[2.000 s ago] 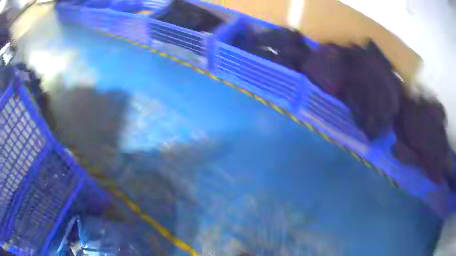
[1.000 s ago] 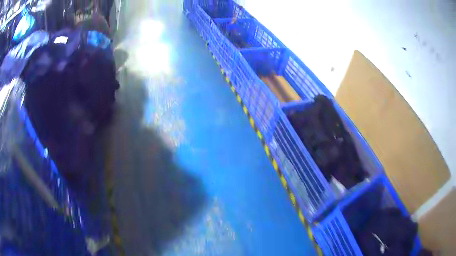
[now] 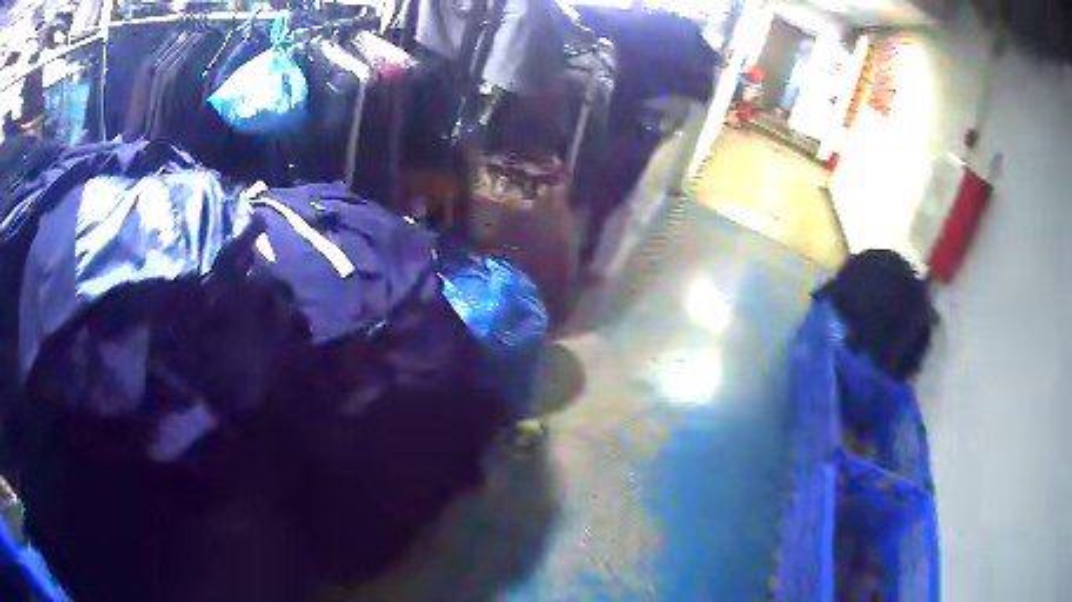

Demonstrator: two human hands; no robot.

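Note:
A large heap of dark garments (image 3: 270, 388) fills the left and lower left of the head view, close in front. Parts of it look purple-grey, and a white strip (image 3: 308, 233) lies across its top. A shiny blue plastic bag (image 3: 496, 303) sits at the heap's right side. A bit of blue crate edge (image 3: 33, 572) shows at the bottom left corner. Neither of my hands is in the picture, so whether they touch the heap cannot be told.
Blue crates (image 3: 835, 470) line the white wall at right, with a dark heap (image 3: 882, 308) at their far end. Racks of hanging clothes (image 3: 176, 82) stand behind the heap. A brown sack (image 3: 523, 235) stands near them. The floor (image 3: 676, 470) leads to a lit doorway.
The view has swung up and left and moved along the aisle. The garment heap now looks much larger and nearer. Racks and the far doorway have come into view; the cardboard has left it.

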